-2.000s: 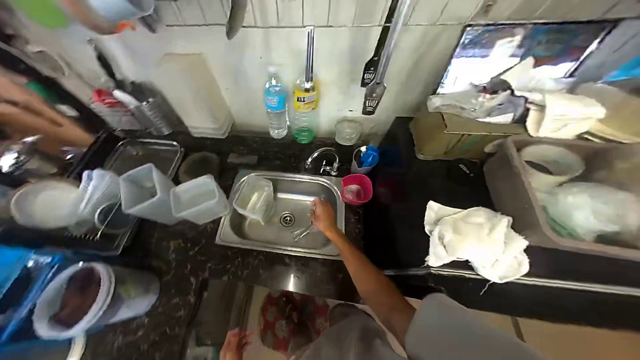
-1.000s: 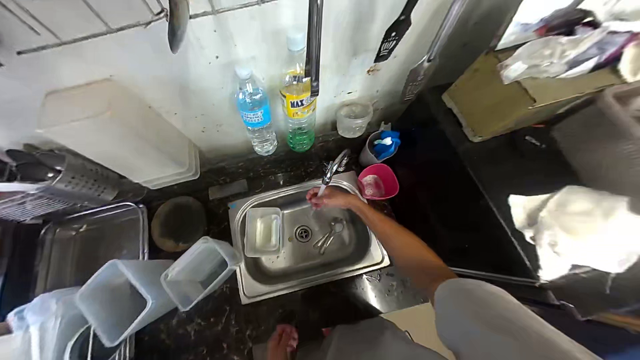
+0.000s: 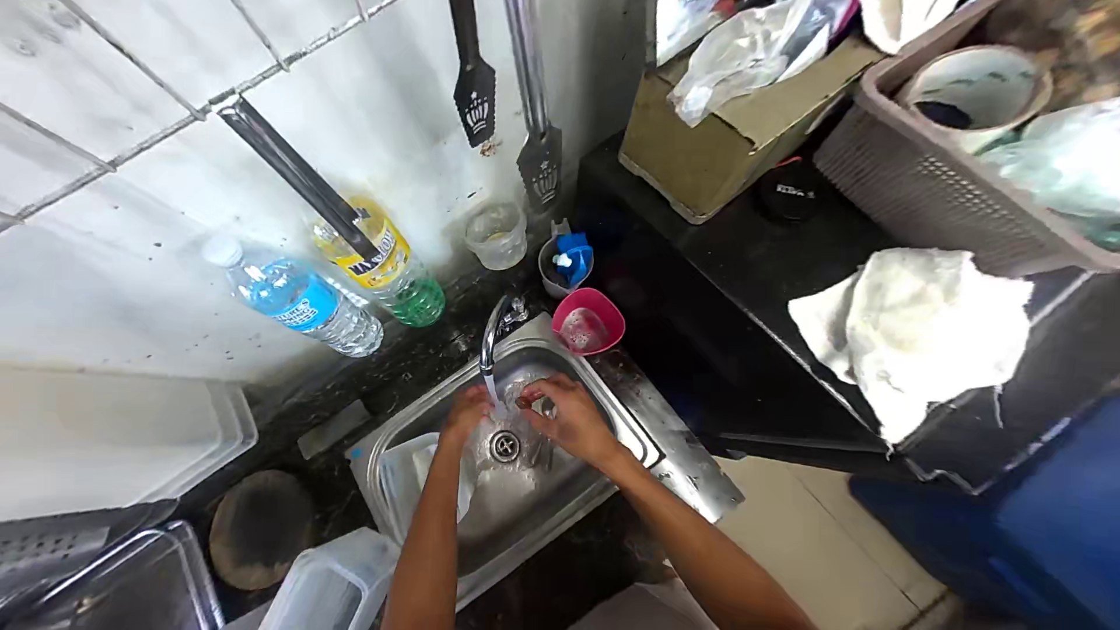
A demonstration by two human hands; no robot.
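Note:
Water runs from the chrome faucet (image 3: 492, 337) into the steel sink (image 3: 503, 516). My left hand (image 3: 468, 413) is left of the stream, with no object visible in it. On the other side, my right hand (image 3: 567, 418) has its thumb and fingers bent toward each other; a small dark spot shows at the fingertips, and whether it is a held object is unclear. Shiny metal, partly hidden, lies by my right hand above the basin floor. The drain strainer (image 3: 505, 446) is below both hands. A clear plastic container (image 3: 424, 468) stands in the sink's left part, partly behind my left forearm.
Beside the faucet are a pink cup with suds (image 3: 588, 322) and a cup holding something blue (image 3: 567, 261). Two plastic bottles (image 3: 306, 302) lean at the wall. A white cloth (image 3: 932, 328) lies on the right counter near a plastic basket (image 3: 971, 184). A translucent container (image 3: 337, 582) sits lower left.
My left hand, low beside the counter edge before, is now over the sink near the faucet stream. My right hand remains by the faucet. The view has turned and come closer.

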